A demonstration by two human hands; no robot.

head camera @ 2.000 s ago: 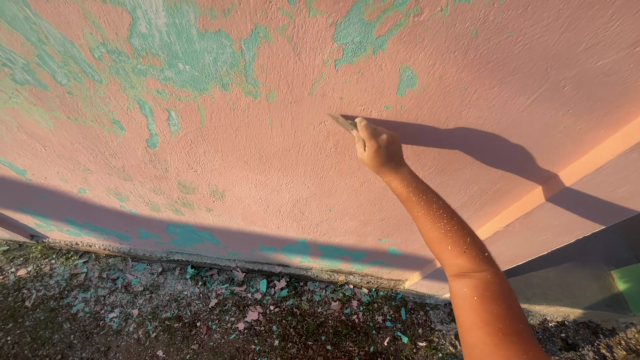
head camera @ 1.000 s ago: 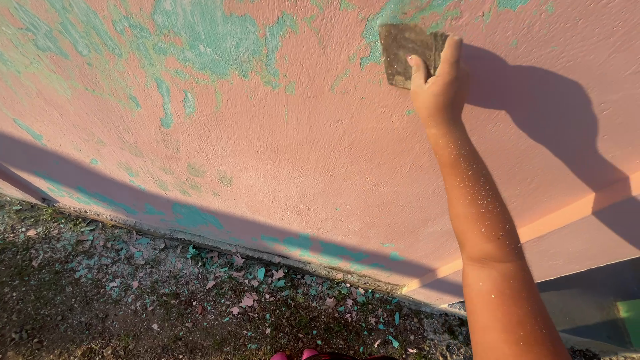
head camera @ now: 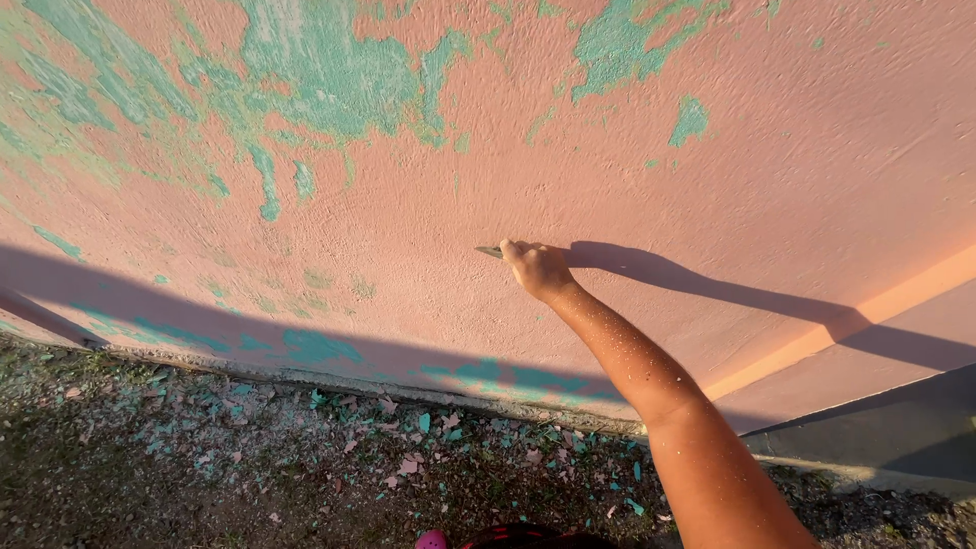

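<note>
My right hand [head camera: 538, 269] is closed around a flat scraper blade [head camera: 489, 251], seen nearly edge-on, its tip pointing left. The blade is at the pink painted wall [head camera: 427, 229], over the lower middle part; whether it touches cannot be told. Paint dust speckles my forearm. Above the hand, patches of green-turquoise paint [head camera: 328, 76] show where the pink coat is gone, with a smaller patch [head camera: 689, 120] at upper right. More turquoise patches [head camera: 320, 347] run along the shaded wall base. My left hand is out of view.
Pink and turquoise paint flakes [head camera: 408, 465] litter the soil and sparse grass along the wall's concrete footing [head camera: 366, 387]. An orange-lit ledge [head camera: 785, 357] slants down the right side above a grey surface [head camera: 892, 419]. A pink shoe [head camera: 431, 540] shows at the bottom edge.
My right hand went up to a turquoise patch at the upper right, the blade's broad face showing, and is now back lower on the wall with the scraper still held.
</note>
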